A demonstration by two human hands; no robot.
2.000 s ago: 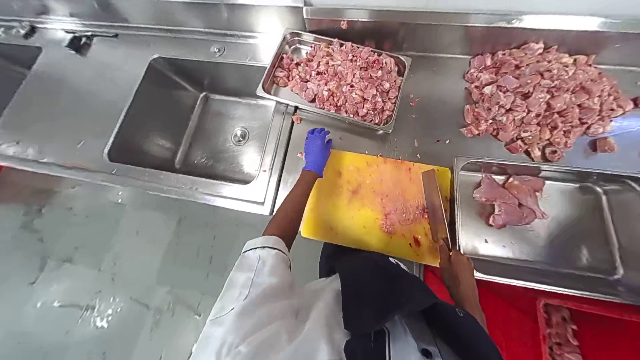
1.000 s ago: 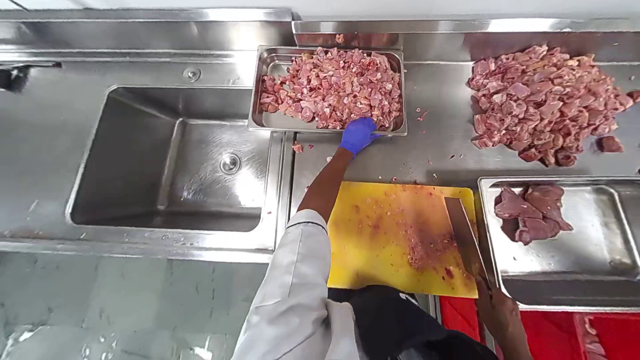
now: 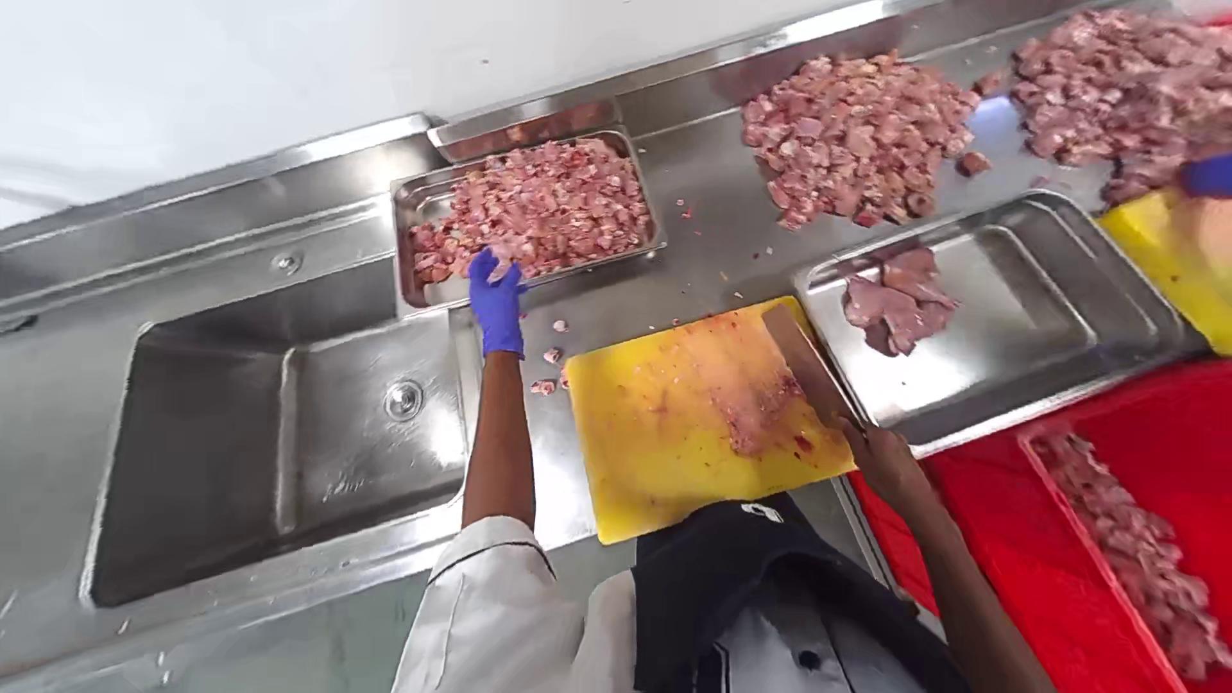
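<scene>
My left hand [image 3: 498, 303], in a blue glove, is over the near left edge of a steel tray [image 3: 647, 183] of diced raw meat [image 3: 549, 207]. Its fingers are curled by a pale piece of meat at their tips; whether they grip it I cannot tell. My bare right hand [image 3: 881, 462] is closed on the handle of a knife with a wide blade [image 3: 807, 366]. The blade lies along the right side of a yellow cutting board [image 3: 635, 452], which bears red smears and small scraps.
Right of the board, a steel tray [image 3: 1011, 337] holds larger meat pieces [image 3: 900, 300]. Piles of cut meat [image 3: 857, 135] lie behind it. A sink [image 3: 366, 423] is at left, red containers [image 3: 1001, 520] at lower right. Another person's gloved hand [image 3: 1209, 177] shows at the right edge, by another yellow board.
My left hand has moved from the tray's near right corner to its near left part. It was beside the board's far left corner earlier. The right hand stays on the knife. The view has turned.
</scene>
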